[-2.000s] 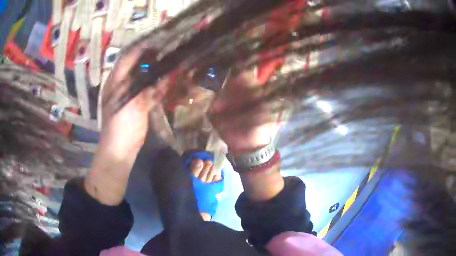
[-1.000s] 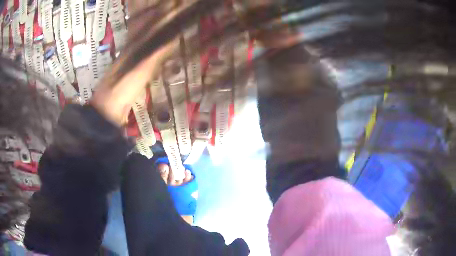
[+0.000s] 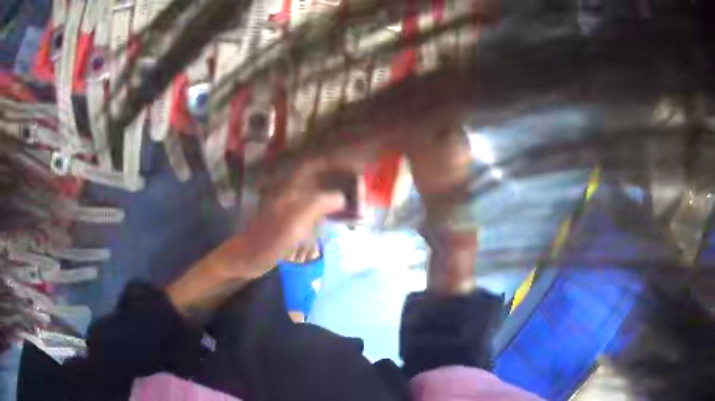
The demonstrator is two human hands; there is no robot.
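My left hand (image 3: pixel 286 211) is blurred at the middle of the view, its fingers closed on a dark-faced smartwatch (image 3: pixel 343 196). My right hand (image 3: pixel 439 157) is to its right, mostly behind dark hair strands and blurred; I cannot tell whether it holds anything. A bright red piece (image 3: pixel 382 178) with a pale edge shows between the two hands. Rows of watches with long pale straps lie beyond the hands, some face down, such as one with a round sensor (image 3: pixel 257 121).
More watches with pale straps (image 3: pixel 98 213) lie at the left. Blue footwear (image 3: pixel 299 286) shows below my left hand. Yellow-and-black tape (image 3: pixel 524 291) and a blue surface (image 3: pixel 572 313) are at the right. Hair strands blur the top and right.
Since one second ago my left hand has moved toward the middle and a dark watch now shows in it. My right hand has come back nearer my body from further out.
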